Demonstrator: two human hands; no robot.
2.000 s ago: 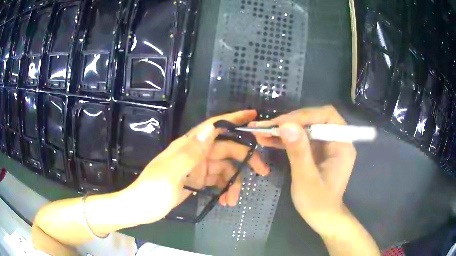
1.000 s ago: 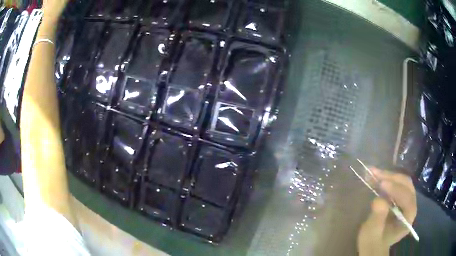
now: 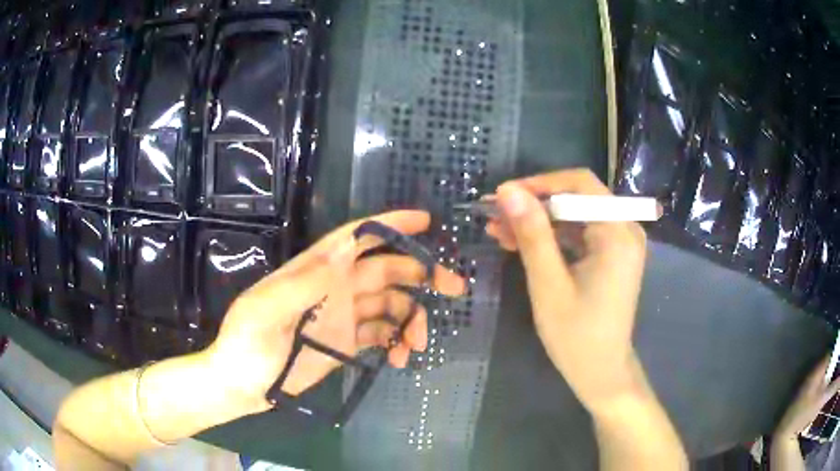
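My left hand [image 3: 322,313] holds a thin black plastic frame [image 3: 339,351], tilted, with a crossbar near its lower end. My right hand [image 3: 580,276] holds tweezers with a white body [image 3: 603,208]. The tweezer tips point left over a clear carrier sheet [image 3: 378,175] that bears rows of dark dots and bright specks. The tips are a little right of the frame and apart from it. Whether they grip a speck is too small to tell.
A glossy black blister tray [image 3: 187,218] with rectangular pockets fills the left. More glossy black trays [image 3: 728,138] lie at the right, beyond a pale strip [image 3: 610,101]. Part of another person's arm [image 3: 799,414] shows at the lower right edge.
My left hand has come back from the far upper left and now holds a black frame over the sheet. My right hand has moved up and left, its tweezers now over the sheet. The view has turned.
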